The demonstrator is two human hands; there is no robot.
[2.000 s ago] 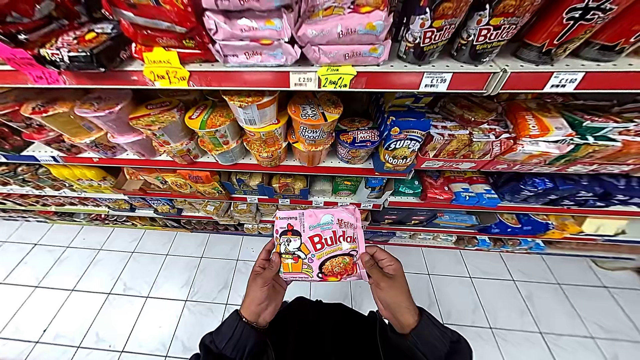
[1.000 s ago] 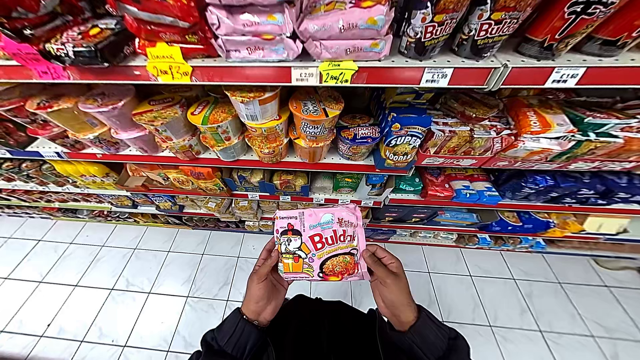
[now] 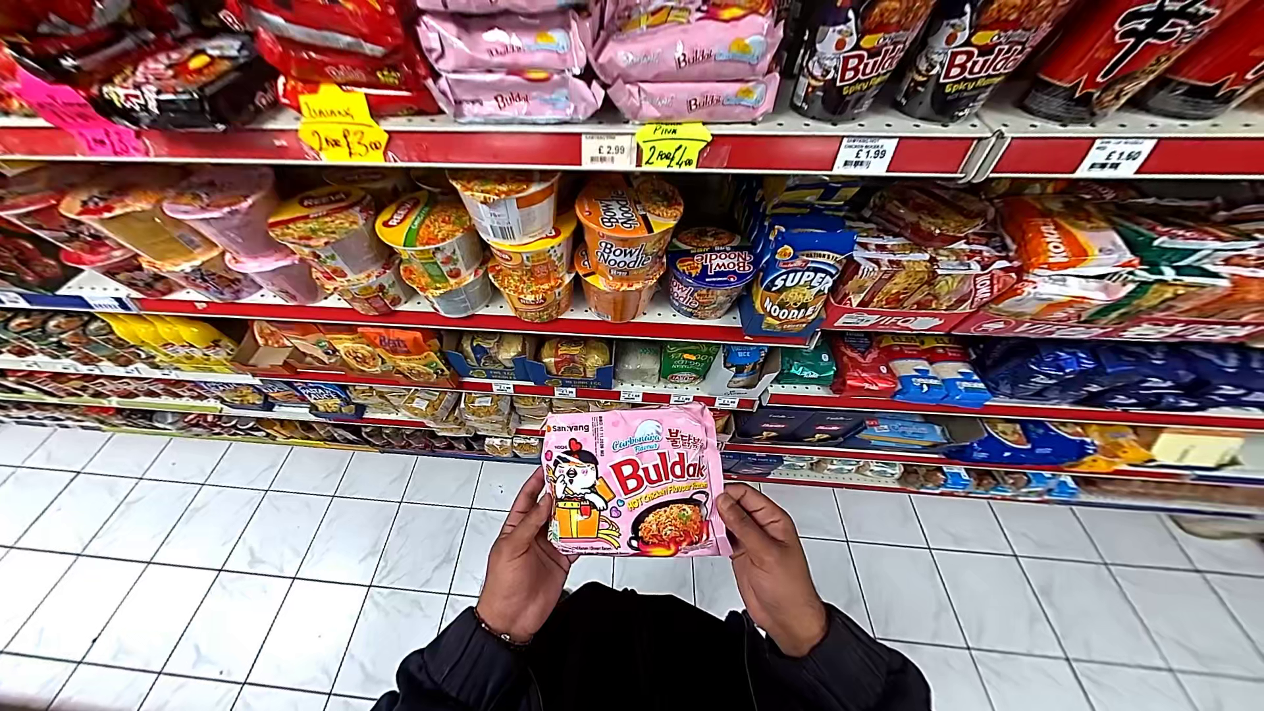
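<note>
A pink Buldak instant ramen packet (image 3: 637,484) is held up in front of me, its printed face toward the camera. My left hand (image 3: 523,563) grips its left edge, thumb on the front and the other fingers mostly hidden behind. On the opposite edge, my right hand (image 3: 775,563) pinches the packet in the same way. Similar pink Buldak packets (image 3: 509,44) are stacked on the upper shelf, above and beyond my hands.
Shelves with a red price rail (image 3: 494,148) run across the view. Cup noodles (image 3: 624,232), a blue Super Noodles packet (image 3: 795,281) and other noodle packs stand on the middle shelf. Lower shelves hold more packets. White floor tiles (image 3: 276,553) lie below.
</note>
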